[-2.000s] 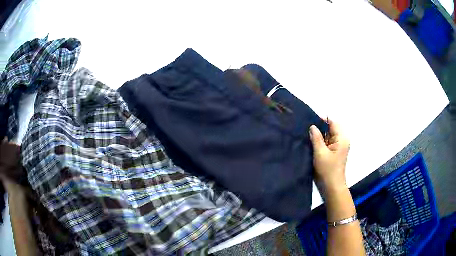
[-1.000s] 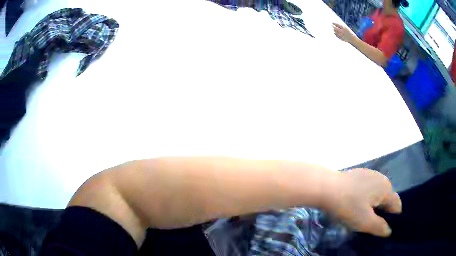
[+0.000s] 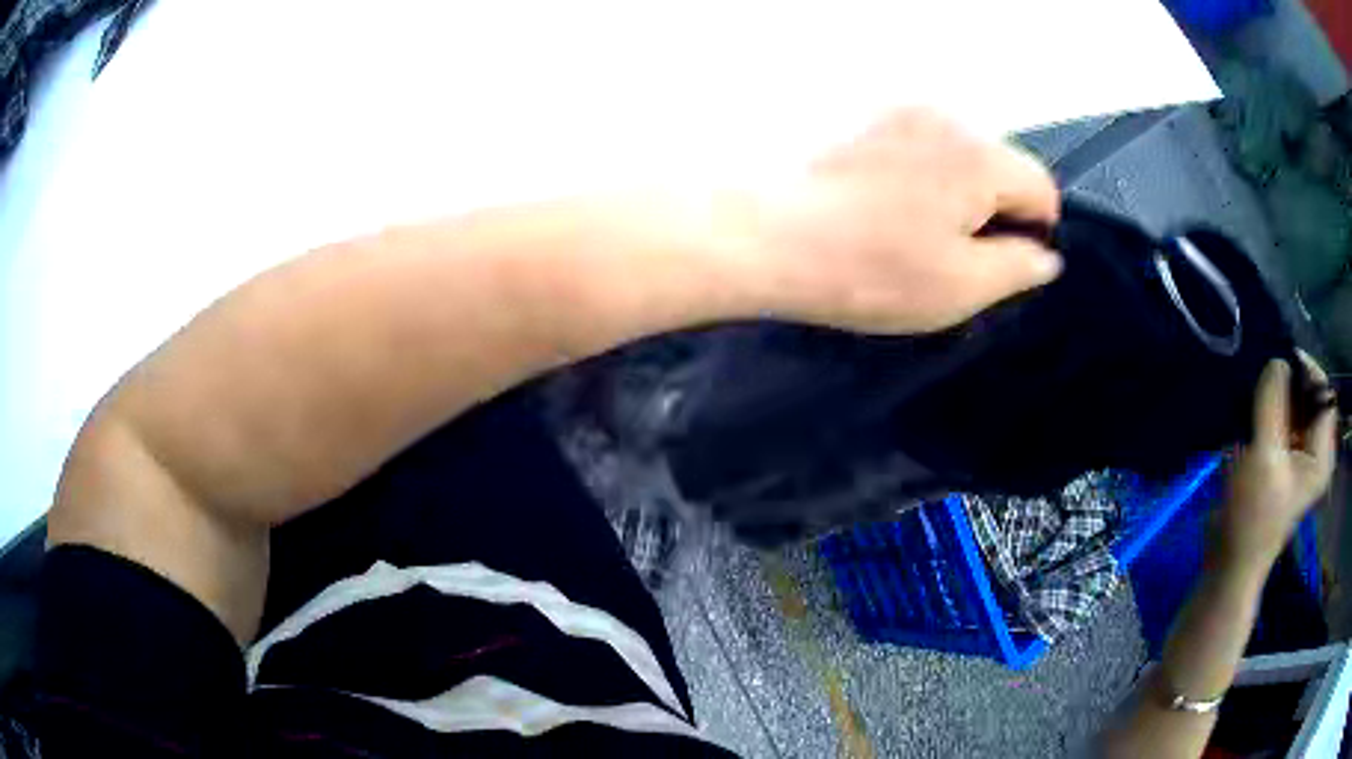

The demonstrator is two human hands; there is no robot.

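Observation:
A garment with a dark navy section [image 3: 1082, 356] hangs between my hands, off the right side of the table, above a blue crate. A white cord loop [image 3: 1201, 294] lies on its navy part. My left hand [image 3: 949, 223] pinches the upper navy edge between thumb and fingers; it is slightly blurred. My right hand [image 3: 1287, 430] holds the garment's far right end, with a bracelet on the wrist. The lower left part of the garment is blurred. Whether my right hand also holds a small tool cannot be told.
The white table [image 3: 593, 89] lies beyond my left arm. A slotted blue crate [image 3: 919, 578] with plaid cloth [image 3: 1053, 549] stands on the speckled floor [image 3: 756, 667]. More blue crate sides show at right. Dark plaid cloth [image 3: 33, 45] is at the upper left.
The navy garment has moved off the table to the right. My left hand has come across and grips it. The view has shifted toward the floor, and the person in red is out of view.

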